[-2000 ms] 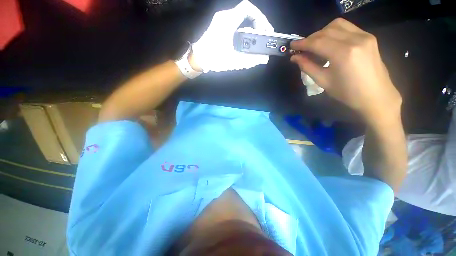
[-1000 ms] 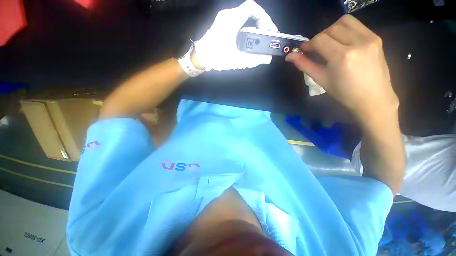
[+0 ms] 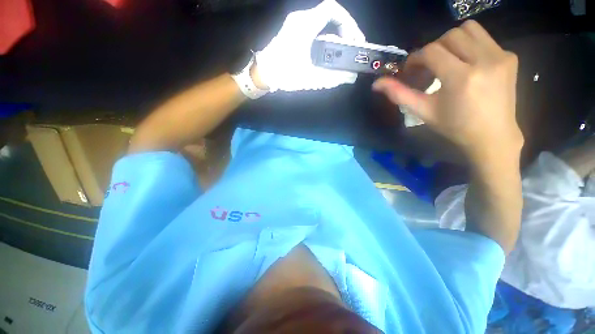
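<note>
My left hand (image 3: 303,52), in a white glove, grips a slim dark grey device unit (image 3: 346,56) by its left part. Its narrow port face is turned up towards me, with a red-ringed socket (image 3: 376,65) and a shiny metal socket (image 3: 391,67) at its right end. My bare right hand (image 3: 457,85) is at that end. Its index finger is beside the metal socket and its thumb is spread away below. No held part shows in it; the curled fingers hide some of the view. A crumpled off-white piece (image 3: 413,117) shows below my right hand.
A tray of shiny small parts (image 3: 475,6) is at the top right. Red pieces (image 3: 14,25) are at the top left. A person's white sleeve (image 3: 554,228) is close to my right elbow. A cardboard box (image 3: 81,160) stands at left below the black bench.
My right thumb has parted from the fingertips, which were pinched at the metal socket. More of that socket shows. The unit has shifted slightly right. The white sleeve at right has moved.
</note>
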